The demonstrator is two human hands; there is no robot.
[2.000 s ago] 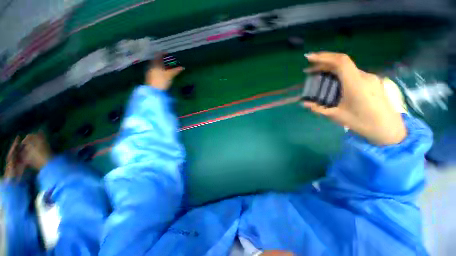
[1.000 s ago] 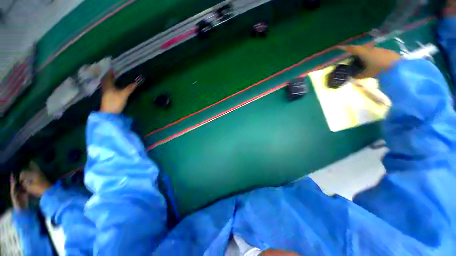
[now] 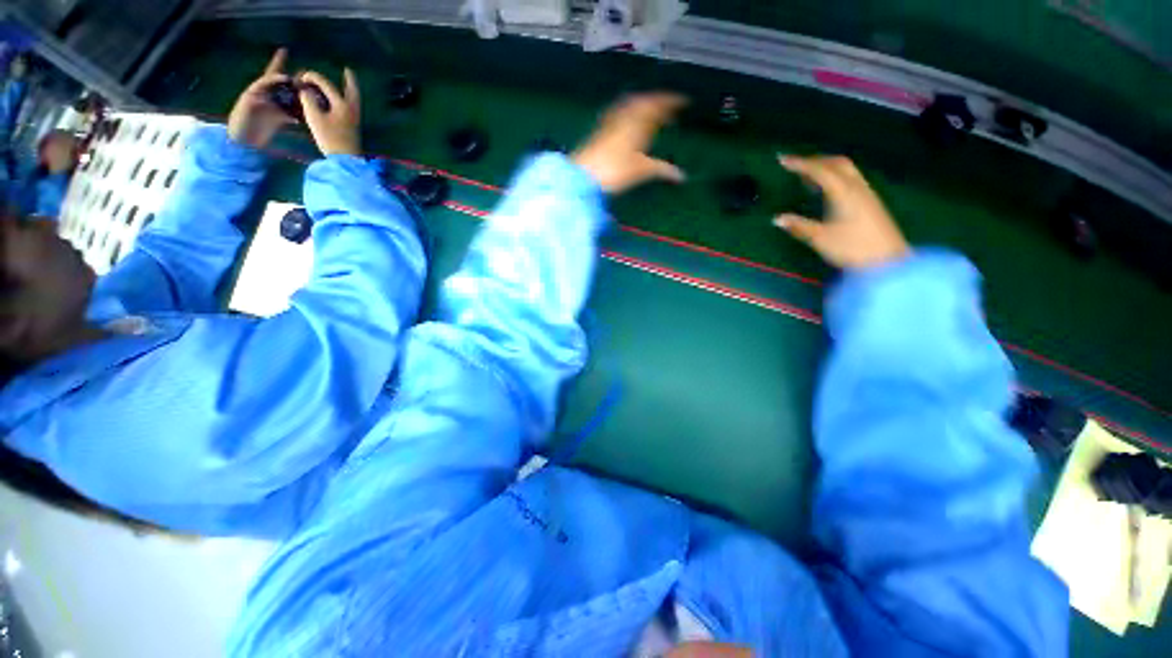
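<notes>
My left hand is over the dark green conveyor belt, slightly blurred, fingers apart and empty. My right hand is over the belt to its right, thumb and fingers apart, with nothing seen in it. A black round unit lies on the belt between my hands, close to the right fingertips. A small dark unit with a light glint lies farther back. Stacked black parts rest on the yellow sheet at the far right. Another black part lies left of them, partly behind my right sleeve.
A neighbouring worker at left holds a black unit in both hands. A white pad with a black unit and a perforated tray are there. More units lie on the belt. Wrapped pieces and black brackets sit on the rail.
The view has turned left, showing more of the neighbour. My right hand has left the stacked parts on the yellow sheet and is now over the belt near my left hand.
</notes>
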